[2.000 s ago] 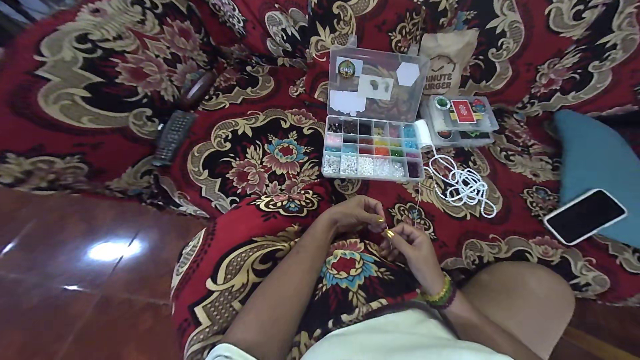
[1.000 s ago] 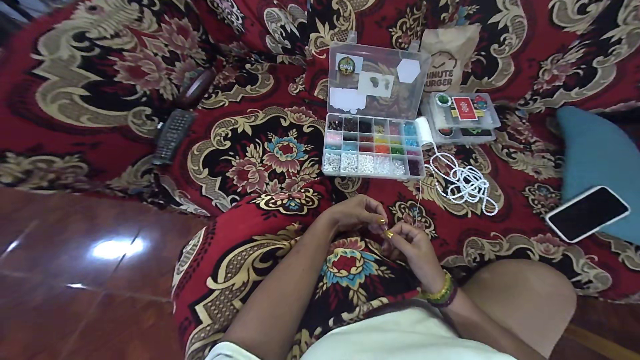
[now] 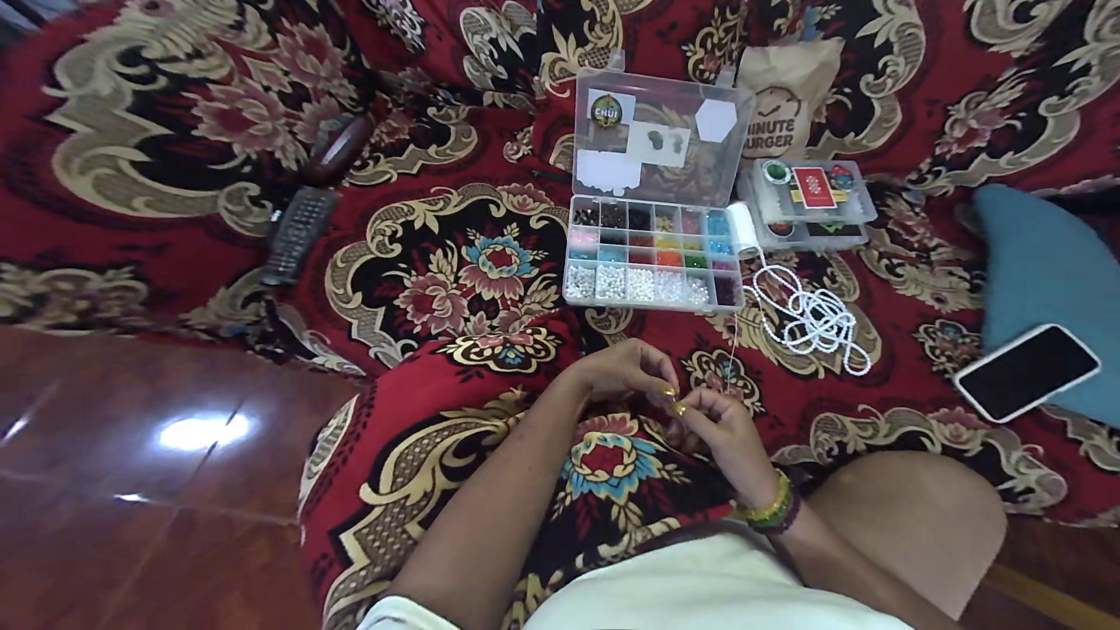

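Note:
My left hand [image 3: 626, 372] and my right hand [image 3: 716, 424] meet above the patterned cloth on my lap, thumbs and fingertips pinched close together. A thin thread [image 3: 731, 354] runs from beside my right hand up toward a white thread spool [image 3: 742, 229]. What lies between the fingertips is too small to make out. Beyond my hands, a clear plastic bead organizer [image 3: 654, 306] stands with its lid raised, its compartments holding beads of many colours. To its right lies a tangled white beaded strand [image 3: 809, 319]. Beaded bracelets [image 3: 772, 507] circle my right wrist.
A second clear plastic case [image 3: 822, 214] bears a red card, with a brown paper bag [image 3: 787, 92] behind it. A smartphone [image 3: 1028, 372] rests partly on a teal cushion [image 3: 1050, 280] at the right. A remote control [image 3: 300, 236] lies at the left on the floral sofa cover [image 3: 490, 166].

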